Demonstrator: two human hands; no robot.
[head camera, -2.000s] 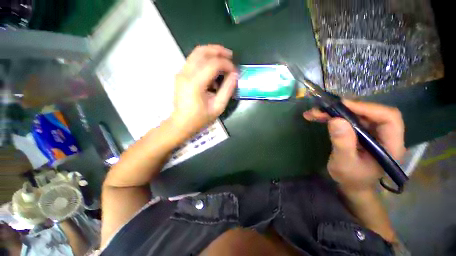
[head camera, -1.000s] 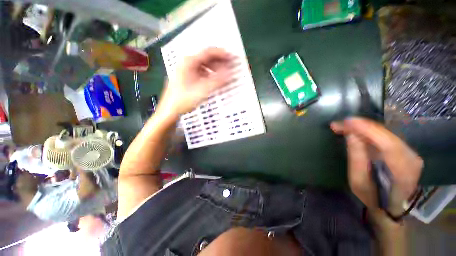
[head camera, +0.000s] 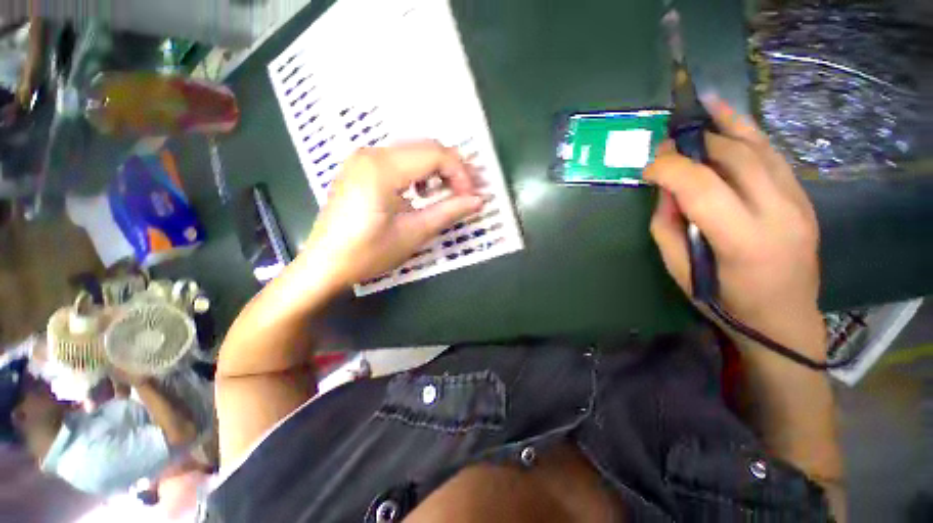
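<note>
My right hand (head camera: 731, 204) holds a black soldering iron (head camera: 699, 255), its metal tip pointing up and away. Its fingertips are at the right end of a green circuit board module (head camera: 598, 148) with a pale square, lying flat on the dark green mat. My left hand (head camera: 394, 209) is over the white component sheet (head camera: 409, 61), which bears rows of small dark parts. Its thumb and forefinger are close together; whether a small part is between them cannot be made out.
A dark slab with a shiny, lumpy surface (head camera: 839, 102) lies at the right. A white tray (head camera: 875, 337) is low right. At left are a slim black object (head camera: 263, 230), a blue tissue pack (head camera: 153, 204), an amber bottle (head camera: 159, 104) and a cream fan (head camera: 150, 337). Another person's arm shows lower left.
The module has turned from slanted to lying crosswise. My right hand has moved left to its right end, the iron now clearly in it. My left hand is lower over the sheet.
</note>
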